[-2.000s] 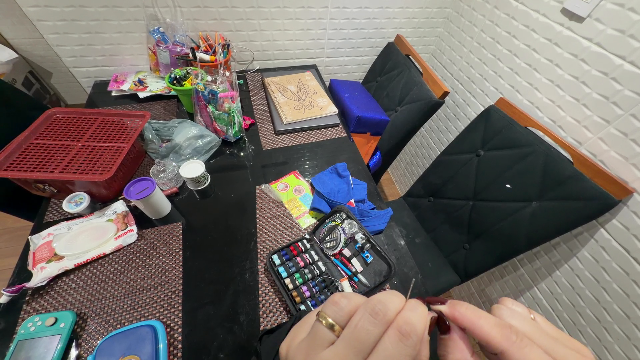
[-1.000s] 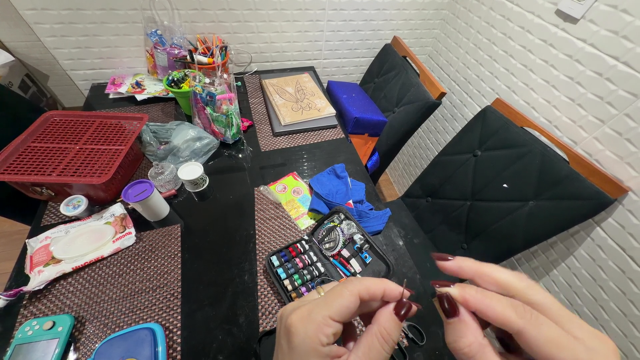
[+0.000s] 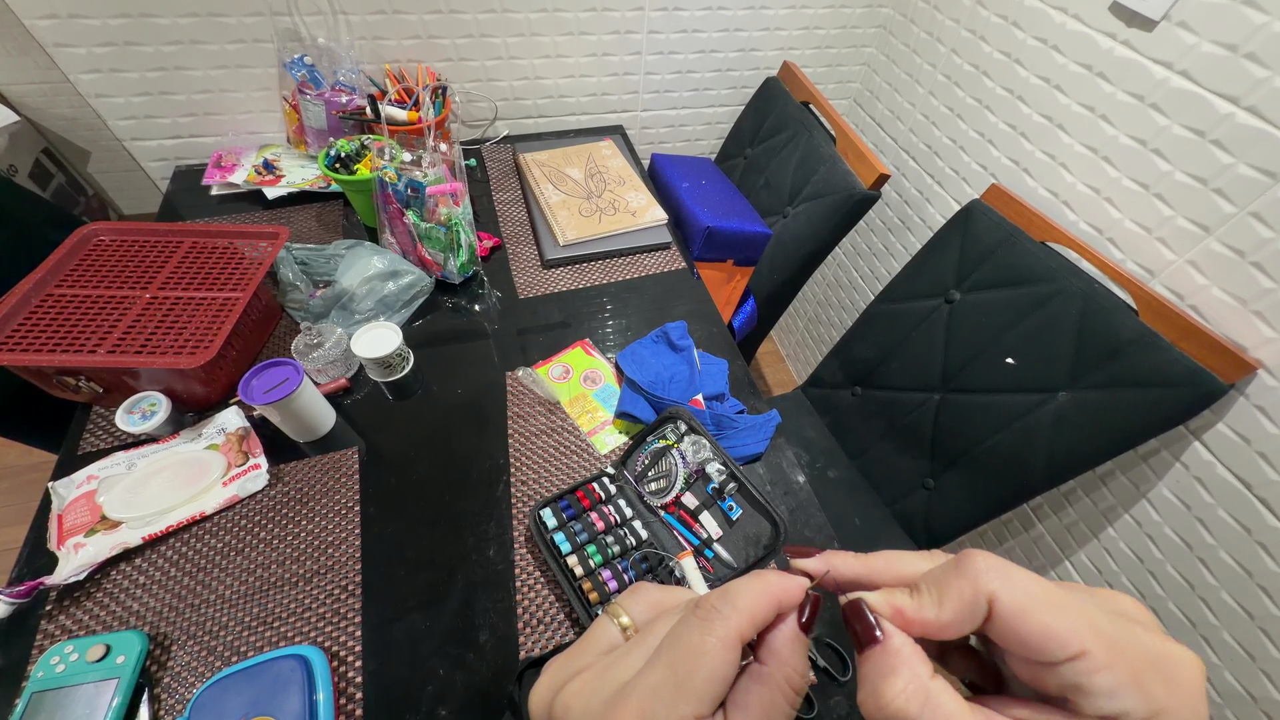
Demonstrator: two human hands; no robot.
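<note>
My left hand [image 3: 690, 645], with a gold ring, pinches a thin sewing needle [image 3: 822, 578] between thumb and forefinger at the lower right. The fingertips of my right hand [image 3: 1000, 630] are pinched close beside the needle; whether they hold thread I cannot tell. Just beyond my left hand lies an unfolded black sewing kit case [image 3: 775, 535] with rows of thread spools [image 3: 600, 535], a ring of pins [image 3: 660, 470] and small tools. A white spool [image 3: 692, 572] rests at its near edge. Scissors [image 3: 832, 660] show partly beneath my hands. Blue cloth [image 3: 680, 385] touches the case's far side.
A colorful packet [image 3: 585, 395] lies by the cloth. Leftward are a wipes pack [image 3: 155, 490], a purple-lidded cup [image 3: 287, 400], a red basket [image 3: 140, 300], a handheld game console [image 3: 85, 675] and a blue container [image 3: 265, 685]. A notebook [image 3: 590, 190] lies farther back. A black chair [image 3: 990, 380] stands right.
My hands were together two seconds ago, then slightly apart one second ago; now their fingertips are close together again at the needle.
</note>
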